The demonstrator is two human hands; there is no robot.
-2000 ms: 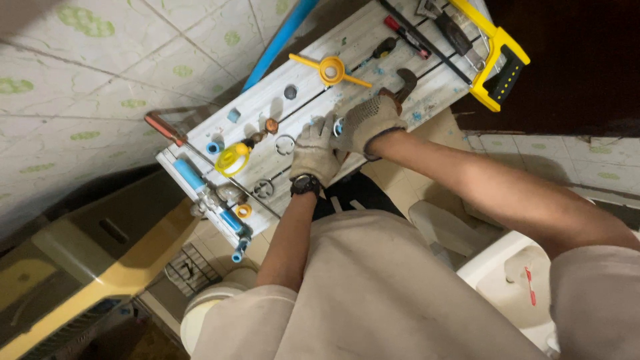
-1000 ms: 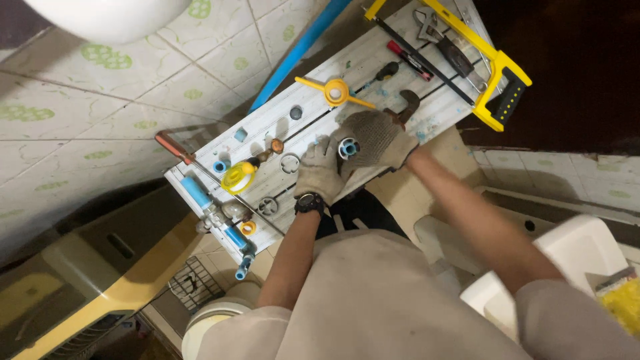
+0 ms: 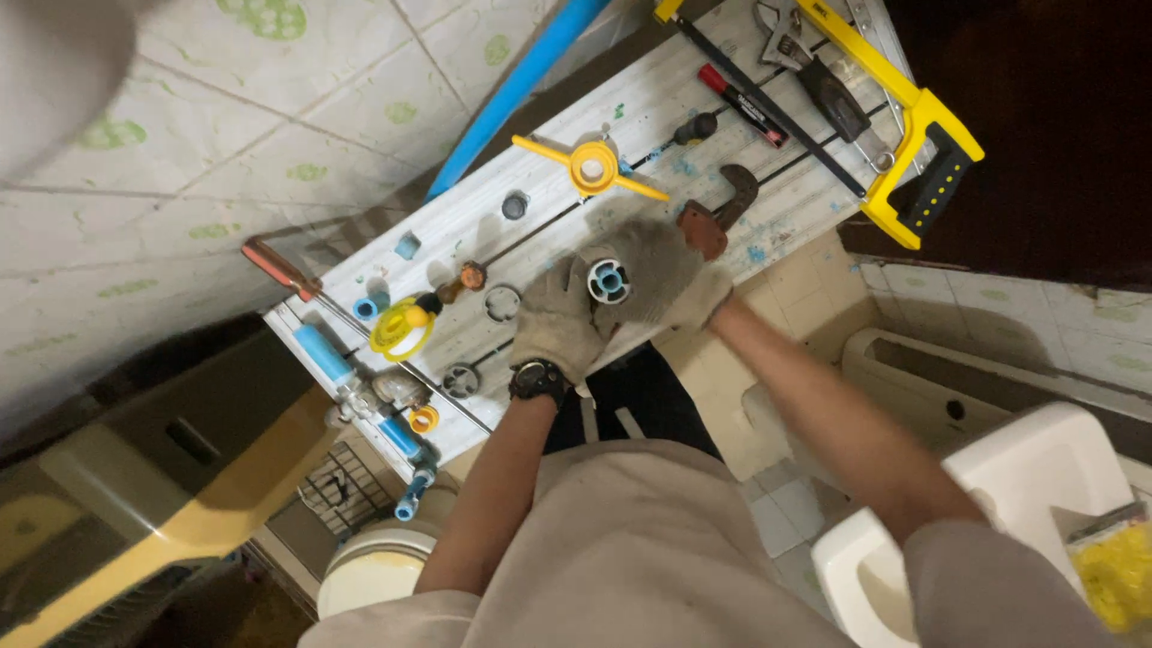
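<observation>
Both my hands are in grey-beige work gloves over a white slatted metal bench top [image 3: 792,216]. My left hand [image 3: 560,310] is at a round white plastic fitting with a blue centre [image 3: 609,281], its fingers partly curled beside it. My right hand [image 3: 661,274] lies around the fitting's right side; which hand bears it I cannot tell. Just beyond my right hand lies a pipe wrench [image 3: 706,229] with a red-brown handle. Left of my left hand are two round slotted pieces, one pale [image 3: 502,304] and one grey [image 3: 461,381]. A yellow two-armed plastic piece [image 3: 593,169] lies above my hands.
At right lie a yellow hacksaw [image 3: 927,171], an adjustable wrench [image 3: 832,94] and a red-capped marker [image 3: 742,105]. At left are a screwdriver [image 3: 281,268], a yellow tape spool [image 3: 402,329] and blue pipe with a metal valve [image 3: 355,396]. A blue pipe [image 3: 513,99] leans by the tiled wall.
The white and blue fitting, barely visible between my hands two seconds ago, now shows plainly with its round end up. My right hand has turned and moved left around it.
</observation>
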